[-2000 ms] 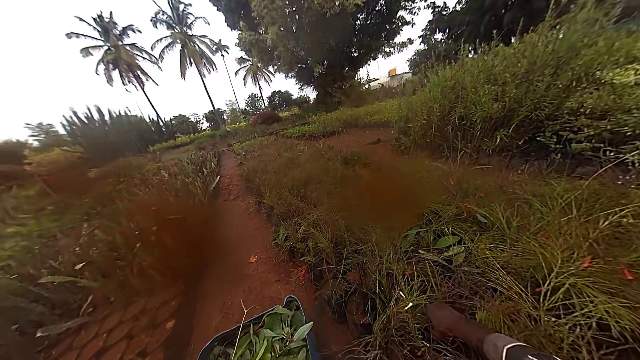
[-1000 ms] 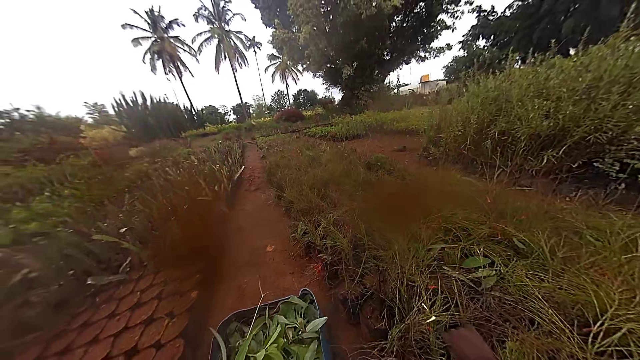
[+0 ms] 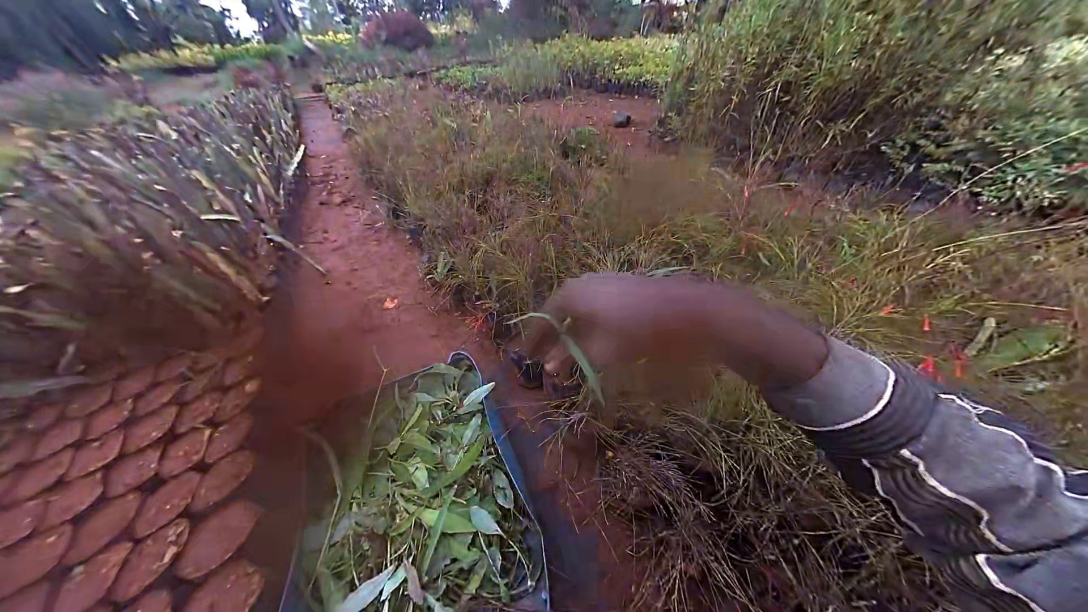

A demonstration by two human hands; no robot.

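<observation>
My right hand [image 3: 586, 327], in a grey sleeve with white piping, reaches in from the right over the edge of the path. Its fingers are closed on a slim green leafy sprig [image 3: 580, 357] that hangs below them. Lower left of the hand is a blue-rimmed container [image 3: 507, 446] heaped with cut green leaves [image 3: 433, 484]. Dry, grass-like plants [image 3: 680, 501] stand just under the wrist. My left hand is not in view.
A red dirt path [image 3: 340, 221] runs ahead. Soil-filled round pots [image 3: 144, 484] are packed at lower left, with long-leaved plants [image 3: 161, 204] beyond. Tall bushes [image 3: 807, 76] rise at right. A dark stone [image 3: 621, 120] lies on bare soil.
The right hand, low at the bottom edge among the grasses one second ago, has come up and left toward the container, with a sprig now visible in it. The view has tilted down.
</observation>
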